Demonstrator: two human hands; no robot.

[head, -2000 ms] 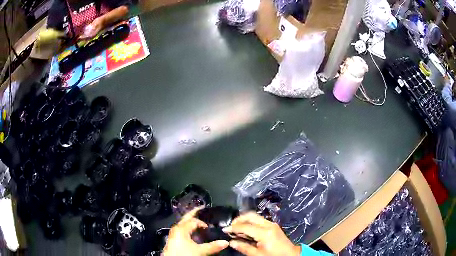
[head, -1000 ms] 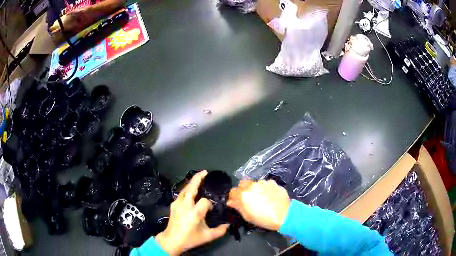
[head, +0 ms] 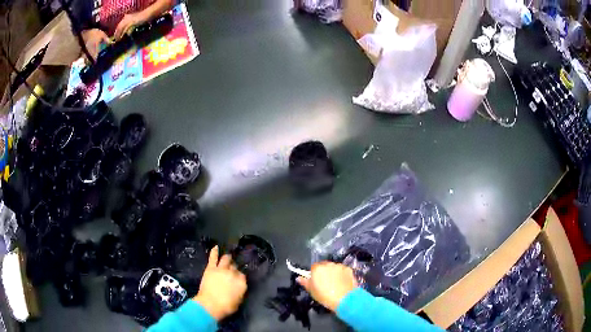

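My left hand (head: 222,286) is at the lower centre, its fingertips against the near edge of the black housings (head: 188,249); whether it grips one is unclear. My right hand (head: 332,284) is closed on a thin silvery hand tool (head: 298,269) pointing left. Small black inserts (head: 295,303) lie in a loose heap just below the tool. One black housing (head: 254,255) sits between my hands. Another, slightly blurred housing (head: 311,166) stands alone farther up the bench. A clear poly bag with dark contents (head: 405,240) lies beyond my right hand.
A large housing pile (head: 58,188) covers the left. An open carton (head: 492,275) is at lower right. A white poly bag (head: 400,71), pink bottle (head: 468,91) and black tray (head: 560,107) are farther back. Another person's hands work over a printed sheet (head: 165,55).
The housing that was between my hands is gone from there; one now stands alone at bench centre. My hands have moved apart, and the silvery tool and small inserts now show clearly.
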